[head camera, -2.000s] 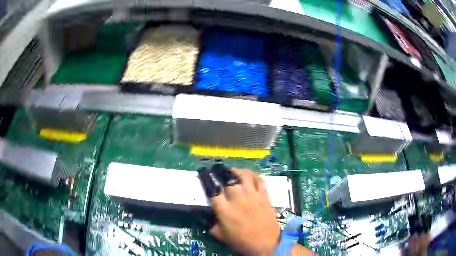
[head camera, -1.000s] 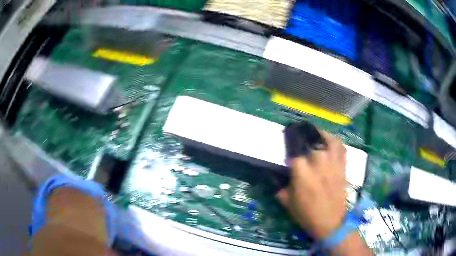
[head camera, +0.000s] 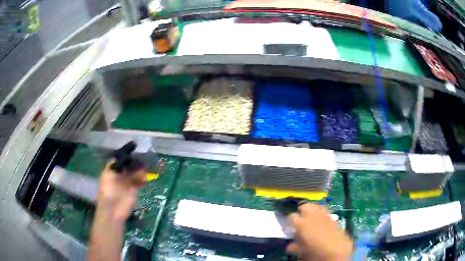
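Note:
A green circuit board (head camera: 204, 183) lies in front of me, with a long silver-white heatsink (head camera: 229, 219) across it. Behind that stands a finned heatsink (head camera: 285, 171) on a yellow strip (head camera: 285, 193). My right hand (head camera: 318, 232), with black finger cots, is at the right end of the long heatsink, fingertips just before the yellow strip. My left hand (head camera: 120, 186), also with black finger cots, is raised over the left board, partly covering another finned heatsink. Both hands are blurred; whether either holds a part cannot be told.
On the shelf behind are bins of cream components (head camera: 219, 109), blue components (head camera: 285, 117) and dark blue-purple components (head camera: 339, 125). A metal rail (head camera: 204, 148) runs below. The upper shelf bears an orange-black object (head camera: 163, 38). A person's blue sleeve (head camera: 413, 12) shows at top right.
The view has tilted up and shows more of the shelves. My left hand has come up from the lower left edge over the left board. My right hand remains around the long heatsink's right end.

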